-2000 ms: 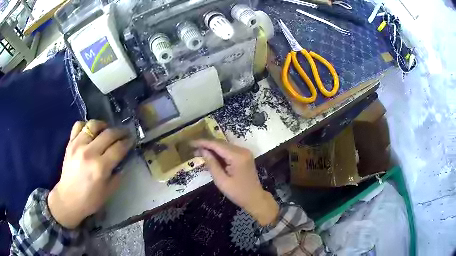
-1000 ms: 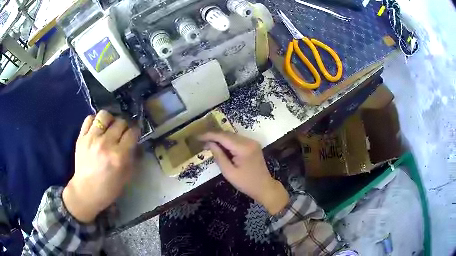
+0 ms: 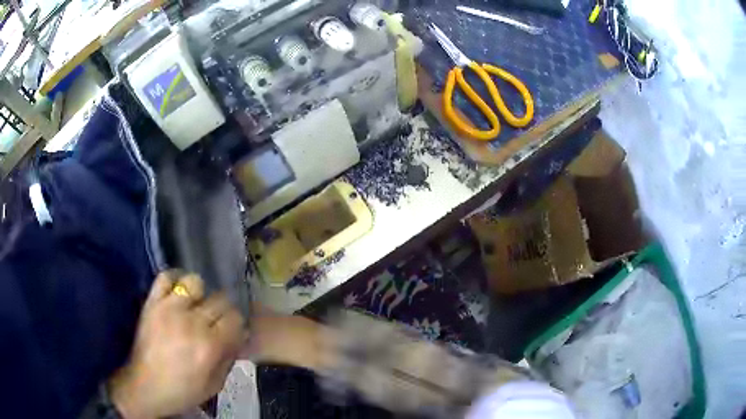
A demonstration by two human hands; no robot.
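A dark navy garment (image 3: 65, 270) covers the left side, with a pale stitched edge and a greyer face beside the overlock machine (image 3: 315, 90). My left hand (image 3: 176, 348), with a ring, is curled on the garment's edge below the machine's left end. My right hand (image 3: 266, 334) is blurred and reaches across to the left, close against my left hand. Its fingers are largely hidden. The cream tray opening (image 3: 360, 219) in the table edge is uncovered, with dark trimmings (image 3: 393, 168) beside it.
Orange-handled scissors (image 3: 501, 102) and thin silver tweezers (image 3: 499, 20) lie on the patterned blue mat (image 3: 564, 61) at the right. Below the table edge are an open cardboard box (image 3: 532, 245) and a green-rimmed crate (image 3: 691, 335) with pale plastic inside. A pale wall is at the far right.
My right hand has left the tray and moved left to beside my left hand. My left hand has moved lower, and more of the garment's grey face and stitched edge shows beside the machine.
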